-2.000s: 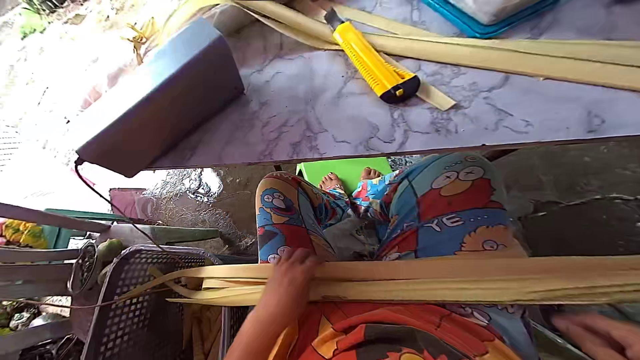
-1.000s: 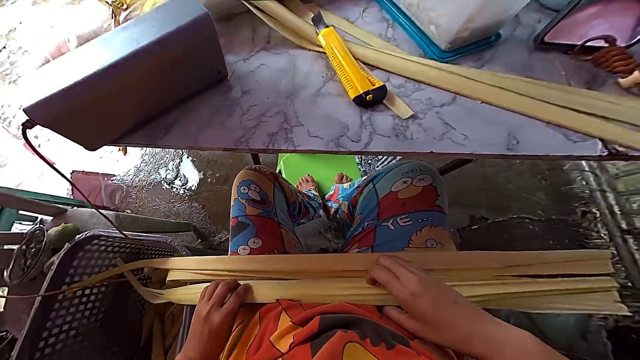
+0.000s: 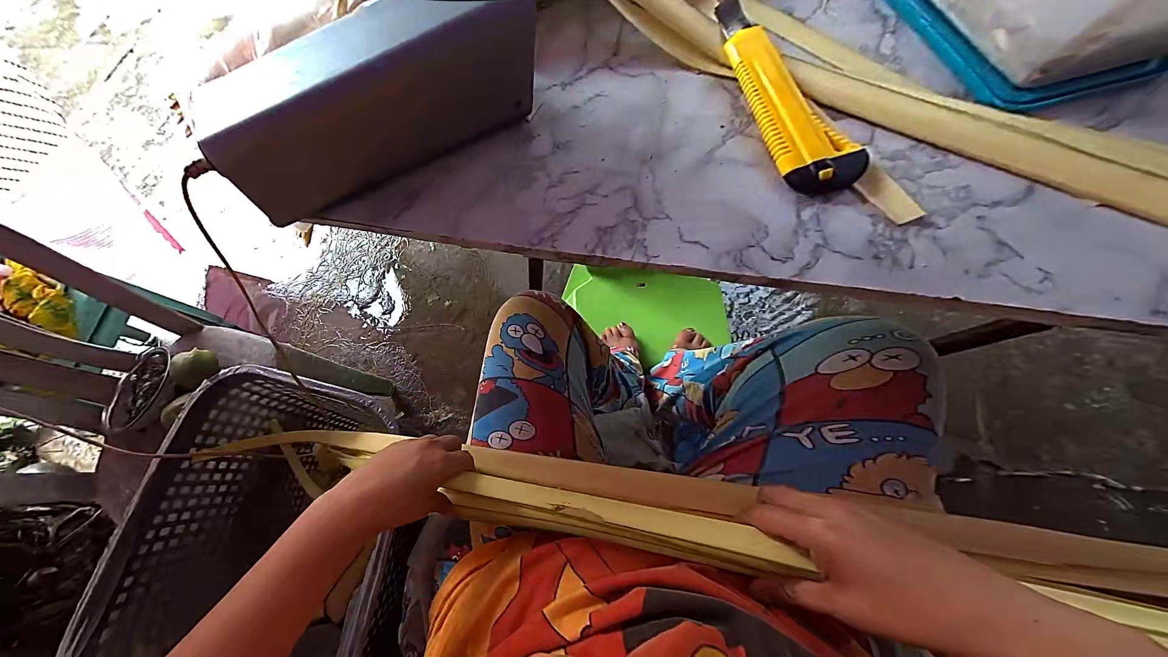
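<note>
A bundle of long pale yellow leaf strips (image 3: 602, 516) lies across my lap. My left hand (image 3: 406, 479) is closed around its left part, where loose narrow ends stick out over a basket. Farther right, my right hand (image 3: 821, 547) grips the same bundle, thumb and fingers around its edges. On the marbled tabletop (image 3: 630, 182) rests a yellow snap-off utility knife (image 3: 794, 109), its blade end pointing away from me. It lies partly on more leaf strips (image 3: 967, 128) that run to the right edge of the view.
A grey metal box (image 3: 383, 100) with a cable stands at the table's left. A blue-rimmed plastic container (image 3: 1031, 55) is at the back right. Beside my left leg is a dark perforated plastic basket (image 3: 228, 474). A green plastic stool (image 3: 639, 306) is under my feet.
My right hand, off the bundle and at the far right two seconds ago, now holds it. My left hand, resting on the strips a second ago, has closed around them farther left.
</note>
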